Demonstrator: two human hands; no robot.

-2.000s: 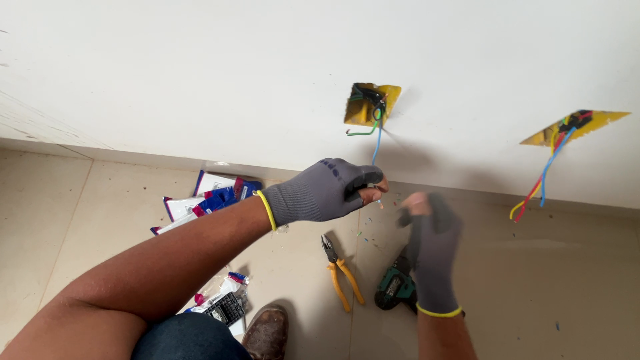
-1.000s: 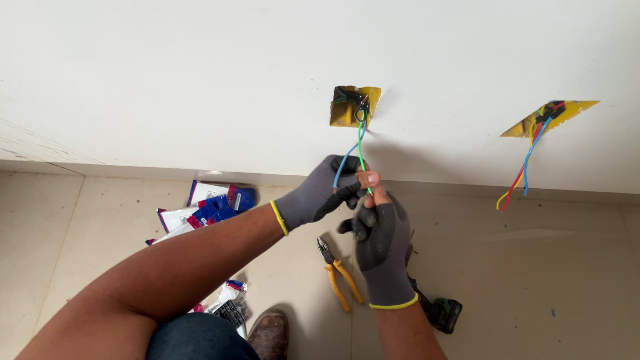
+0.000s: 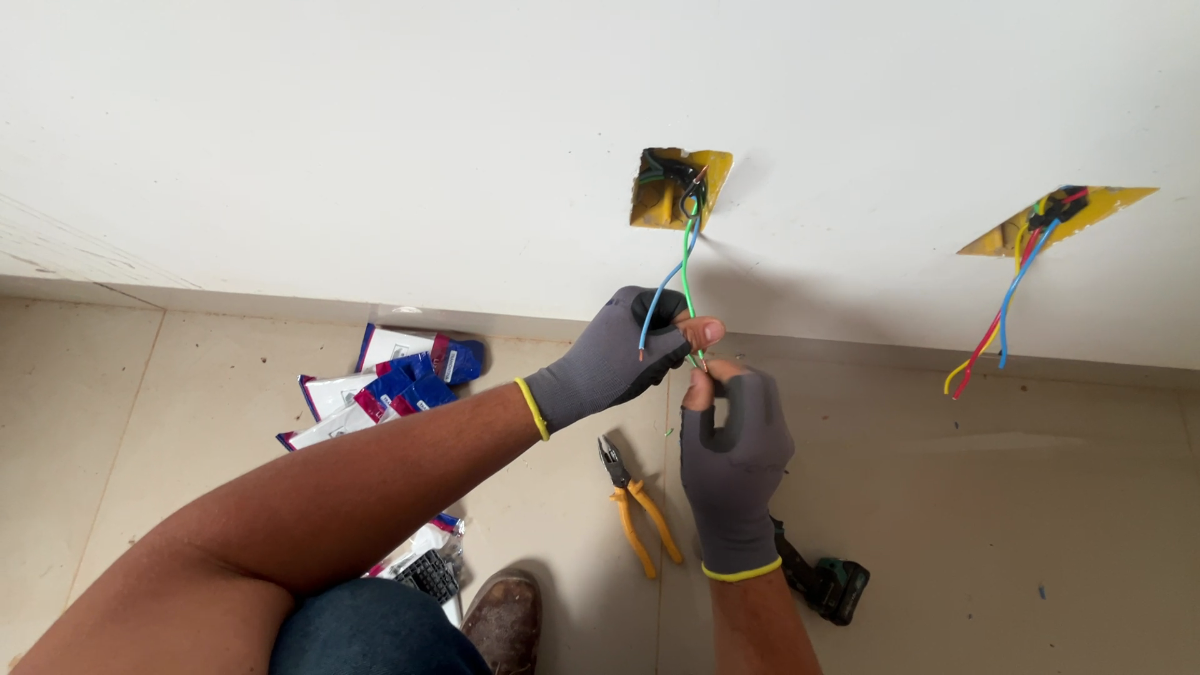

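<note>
Both my hands wear grey gloves with bare fingertips. A yellow wall box (image 3: 664, 202) is set in the white wall, with a green wire (image 3: 687, 272) and a blue wire (image 3: 662, 289) hanging from it. My left hand (image 3: 637, 342) pinches the green wire near its lower end. Just below, my right hand (image 3: 736, 450) has thumb and forefinger closed on the green wire's tip, where a bit of bare copper shows. The blue wire passes in front of my left glove, its stripped end free. A bare copper end (image 3: 699, 176) also shows inside the box.
On the tiled floor lie yellow-handled combination pliers (image 3: 640, 506), a dark green power tool (image 3: 830, 586) partly behind my right wrist, and several packets (image 3: 375, 384) by the wall. Another packet (image 3: 431, 562) lies near my knee. A second wall box (image 3: 1116, 202) has red, yellow and blue wires hanging out.
Two seconds ago the green wire stuck out beside the box and my left hand was at the blue one. Now both hands are at the green wire, and the blue wire hangs loose.
</note>
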